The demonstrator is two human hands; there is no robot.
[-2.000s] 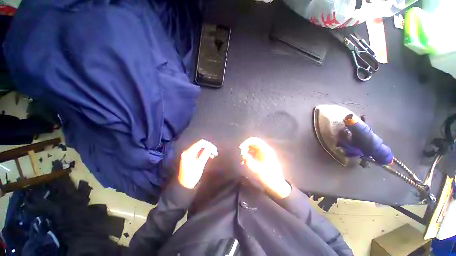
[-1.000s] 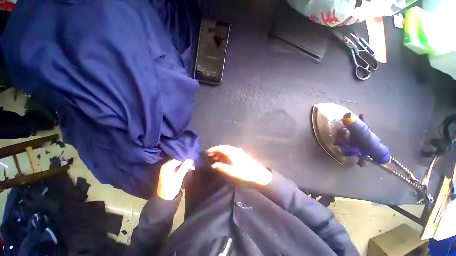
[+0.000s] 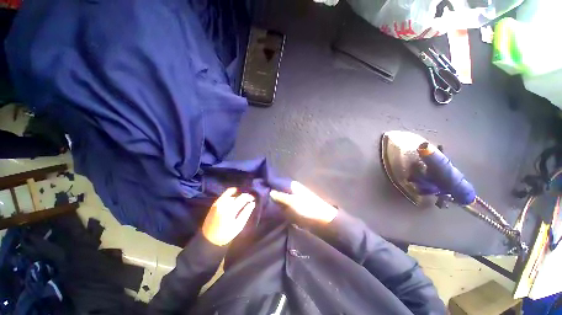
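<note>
A large heap of navy panels (image 3: 142,92) covers the left of the table and hangs off its near edge. My left hand (image 3: 229,216) and my right hand (image 3: 308,203) are at the near edge, close to my lap. Both hold a folded, bunched edge of a navy panel (image 3: 262,175) that runs from the heap. The fingertips are partly hidden in the cloth, and the right hand is overexposed.
The steam iron (image 3: 410,166) rests on the dark table (image 3: 296,141) at right, its hose running right. A phone (image 3: 264,66) lies beside the heap. Dark strips (image 3: 366,58), scissors (image 3: 442,77) and a plastic bag (image 3: 425,18) are at the far side.
Both hands met near the heap, and a navy panel edge has been drawn out between them. The right hand moved left, then slightly back right with the cloth. The iron stays on the table.
</note>
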